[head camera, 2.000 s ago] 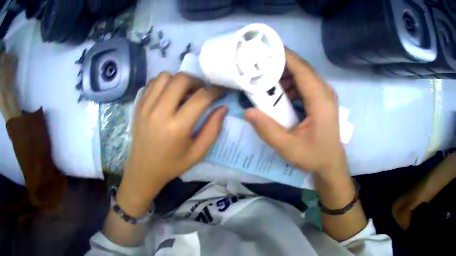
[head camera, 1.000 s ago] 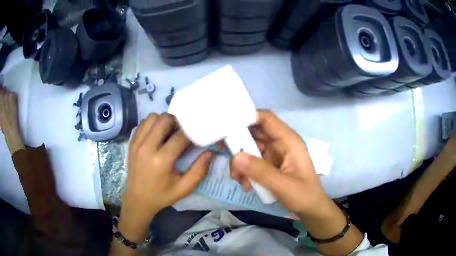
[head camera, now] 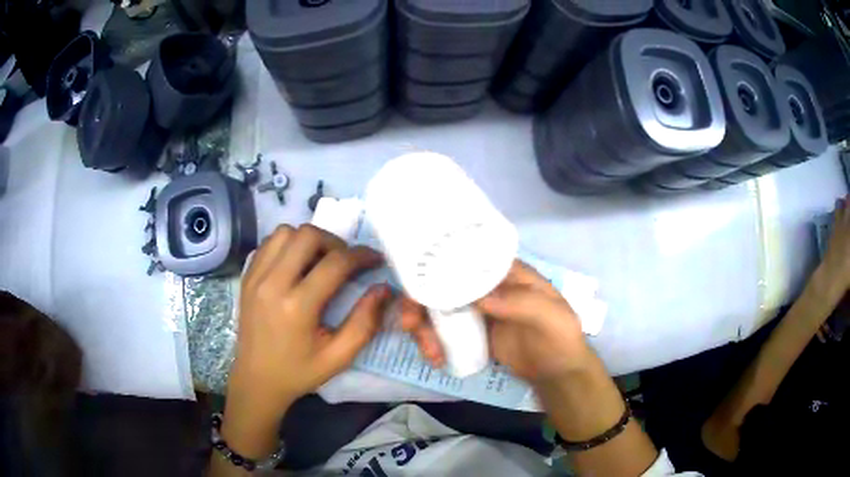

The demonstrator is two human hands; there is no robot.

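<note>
A white handheld fan (head camera: 443, 228) is held over the bench, its broad head up and its handle towards me. Faint slots show on the head. My right hand (head camera: 531, 321) is closed around the handle. My left hand (head camera: 308, 303) is left of the fan, over the left part of a light blue carton (head camera: 401, 359) with small print. Its thumb and fingers are apart and nothing shows between them; its palm side is hidden. The carton lies under the fan and both hands, with a white flap showing at each end.
Dark grey housings (head camera: 447, 79) stand stacked at the back and right. A single grey housing (head camera: 198, 224) sits at left, beside small fan blades (head camera: 275, 182) and clear crinkled plastic (head camera: 212, 326). Loose housings (head camera: 116, 116) lie back left. Another person's arm (head camera: 783, 335) is at right.
The white fan has been turned over from its spoked open side, and its head now tilts towards me. My right hand still holds the handle. My left hand has barely moved. The view has shifted.
</note>
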